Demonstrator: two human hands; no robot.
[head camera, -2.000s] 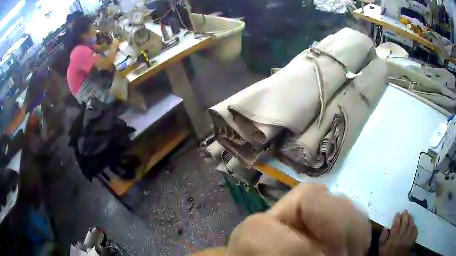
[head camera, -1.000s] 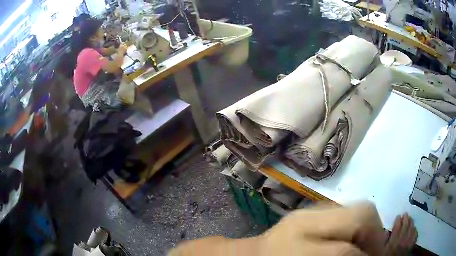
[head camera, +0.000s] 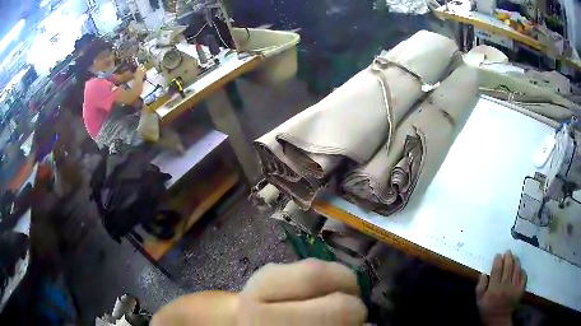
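Observation:
Thick beige fabric bundles (head camera: 376, 108) lie side by side on the white sewing table (head camera: 446, 197), with narrow cloth strips tied round them. Their rolled ends face the wearer's side. My left hand (head camera: 302, 294) is large and slightly blurred at the bottom centre, raised in front of the table edge. Its fingers are curled into a fist and nothing shows in it; the palm is hidden. My right hand (head camera: 502, 286) rests on the table's front edge at lower right, fingers extended and empty. The sewing machine (head camera: 541, 207) is partly visible at the right rim.
A person in a pink top (head camera: 100, 105) sits at another sewing machine (head camera: 171, 58) at upper left. A cream tub (head camera: 280, 57) stands behind that table. More beige cloth lies beyond my table, and bundles sit in a green crate (head camera: 312, 245) below its left end.
My left hand has moved left, away from my right hand, and is closed. My right hand stays at the table edge. The view has shifted slightly.

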